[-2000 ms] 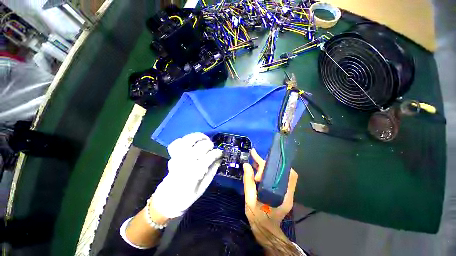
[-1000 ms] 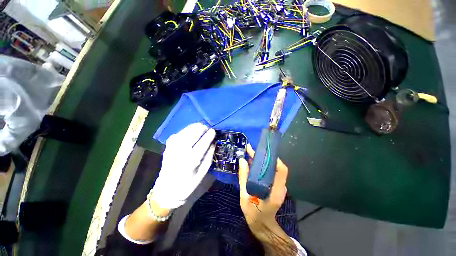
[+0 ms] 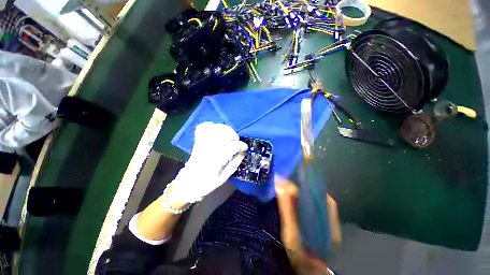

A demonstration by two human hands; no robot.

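Note:
A black housing (image 3: 256, 161) lies open side up on the blue cloth (image 3: 268, 115), silvery metal contacts showing inside. My left hand (image 3: 212, 161), in a white glove, is at the housing's left edge, its fingertips closed together over that edge; whether they pinch a small part is hidden. My right hand (image 3: 306, 215), bare and blurred by motion, is right of the housing and apart from it. It holds the soldering iron (image 3: 314, 209) by its blue-grey handle, the long silvery barrel pointing away from me over the cloth.
Black housings (image 3: 196, 48) are stacked at the back left beside a pile of wired components (image 3: 279, 21). A fan (image 3: 387, 72), tape roll (image 3: 353, 12), cutters (image 3: 336, 105), flat blade (image 3: 365, 136) and brown dish (image 3: 418, 130) lie right. Left, a conveyor carries housings (image 3: 53, 201); beyond is a person's pale sleeve (image 3: 27, 102).
My right hand has moved away from the housing, to the right and towards me, with the iron. My left hand stays at the housing's left edge. Housings on the conveyor have shifted away from me.

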